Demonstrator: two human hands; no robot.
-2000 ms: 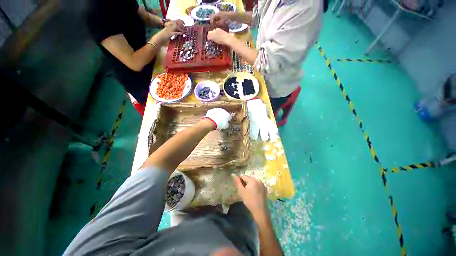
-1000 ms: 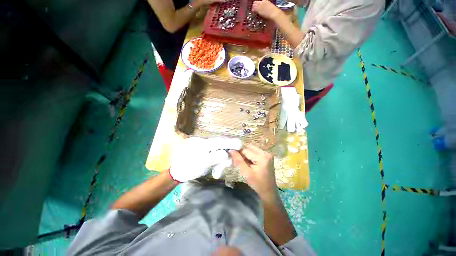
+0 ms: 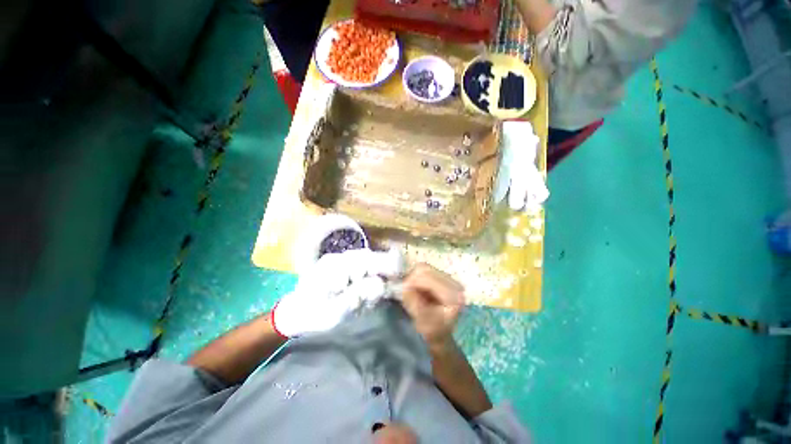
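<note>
My left hand (image 3: 334,293), in a white knitted glove with a red cuff, is close in front of my body, just below the white bucket. My bare right hand (image 3: 432,299) is beside its fingertips with fingers bent. Blur hides whether either holds a small piece. The white bucket (image 3: 305,236) is partly covered by the glove; dark pieces (image 3: 343,242) show inside. The shallow brown box (image 3: 408,227) lies beyond my hands, with several small dark pieces (image 3: 458,173) loose in its right half.
Behind the box on the yellow table (image 3: 276,244) are an orange-piece plate (image 3: 360,52), a small white-lilac bowl (image 3: 428,78) and a cream dish (image 3: 499,85). White gloves (image 3: 521,166) lie right of the box. A red tray (image 3: 434,17) and a person's sleeve (image 3: 607,52) are further back. Pale chips (image 3: 494,279) lie nearby.
My gloved left hand came back from inside the box to beside my right hand. The view has tilted down, so the table things sit higher. The bucket, hidden one second ago, shows again.
</note>
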